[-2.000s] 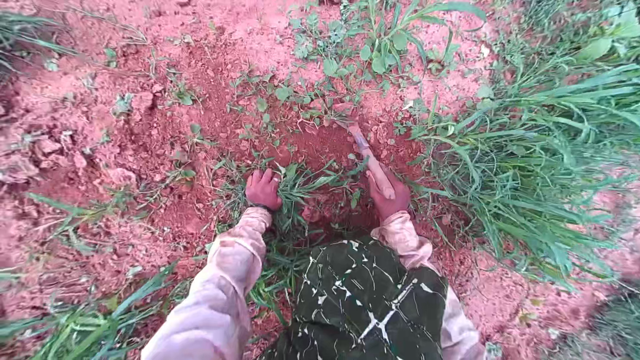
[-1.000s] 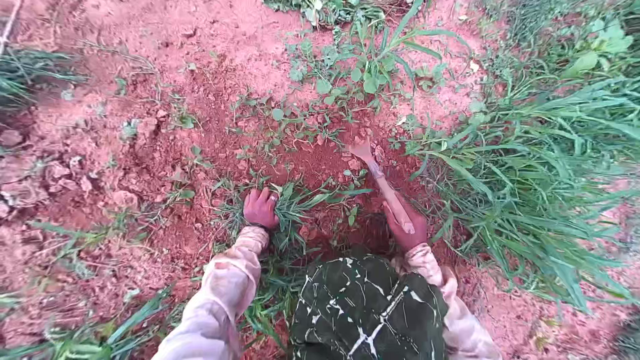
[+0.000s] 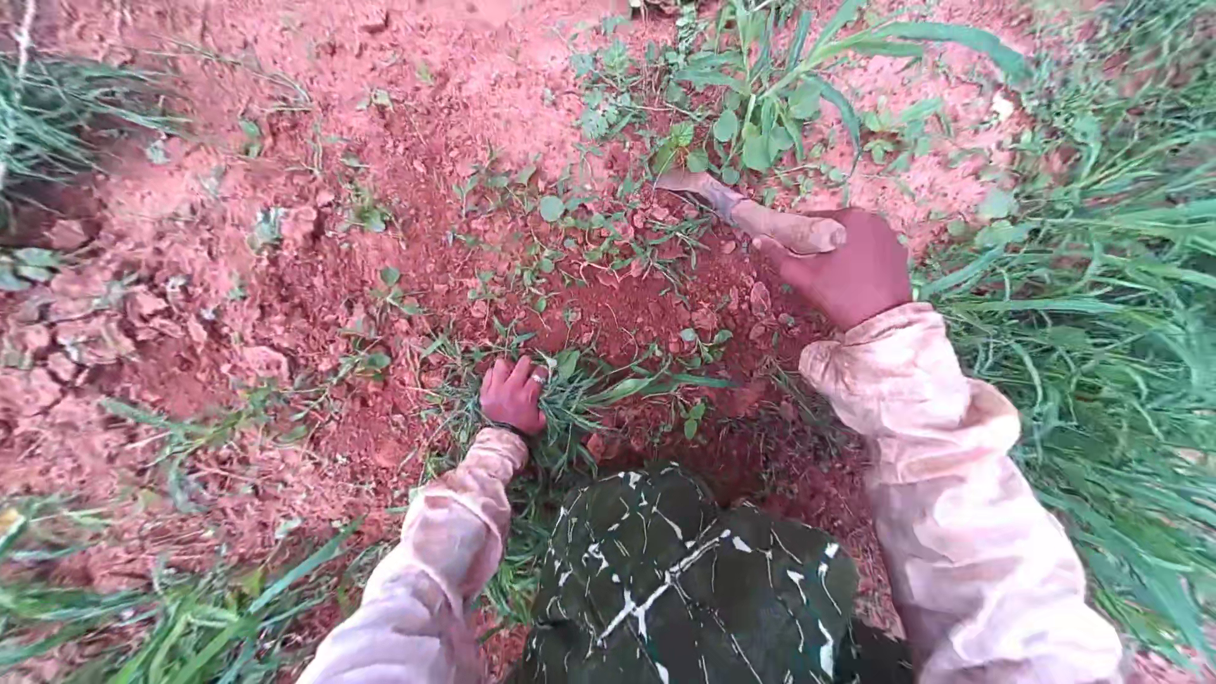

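My right hand (image 3: 841, 266) is closed around the handle of a short hand tool (image 3: 760, 218), perhaps a hand hoe or trowel. Its flat metal end points up and left and lies at small broad-leaved weeds (image 3: 755, 133). Low in the middle, my left hand (image 3: 513, 394), with a ring and a dark band at the wrist, rests on a tuft of green grass (image 3: 579, 408) with fingers curled into it. Whether it grips the blades is hard to tell. Between the hands lies loose red soil (image 3: 617, 313) with small weeds.
Tall, dense grass (image 3: 1130, 351) borders the right side. Another grass clump (image 3: 76, 114) is at the upper left, and long blades (image 3: 209, 617) grow at the lower left. Cracked clods (image 3: 104, 332) lie on the left. Dark patterned cloth (image 3: 693, 579) covers my lap at the bottom.
My right hand has moved forward, away from my lap, with the tool, whose metal end now points more to the left. My left hand has stayed at the grass tuft.
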